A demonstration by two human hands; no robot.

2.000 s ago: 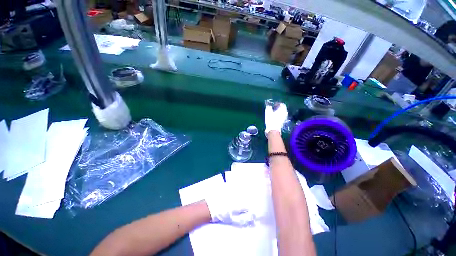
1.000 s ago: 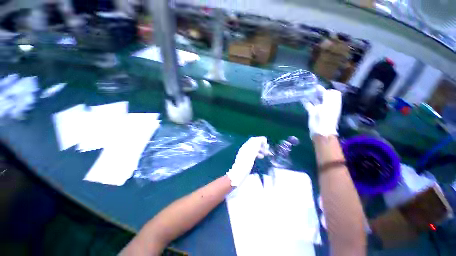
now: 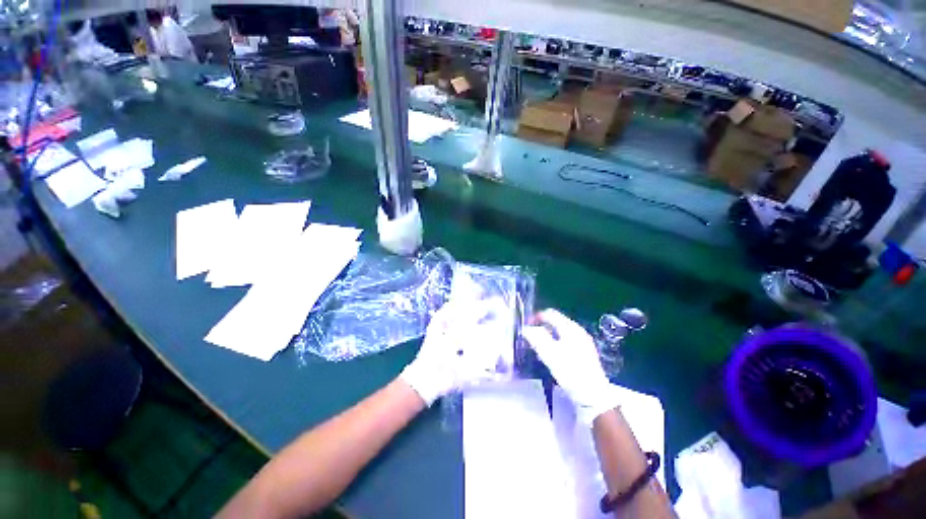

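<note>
A clear plastic housing [image 3: 494, 304] is held upright over the near end of the white sheets. My left hand [image 3: 445, 350], in a white glove, holds it from the left and below. My right hand [image 3: 571, 355], also gloved, is at its right edge with fingers bent; whether it grips the edge is unclear. A crinkled clear plastic bag [image 3: 381, 309] lies just left of and behind my left hand. White sheets [image 3: 513, 446] lie below my hands.
A clear dispenser bottle [image 3: 612, 337] stands right of my right hand. A purple-ringed fan [image 3: 800, 395] is at the right. More white sheets [image 3: 279, 294] lie at left. A metal post [image 3: 391, 132] rises behind the bag.
My right hand has come down and left from beside the fan, bringing the clear housing. My left hand has moved from beside the bottle to hold it. The view has turned left.
</note>
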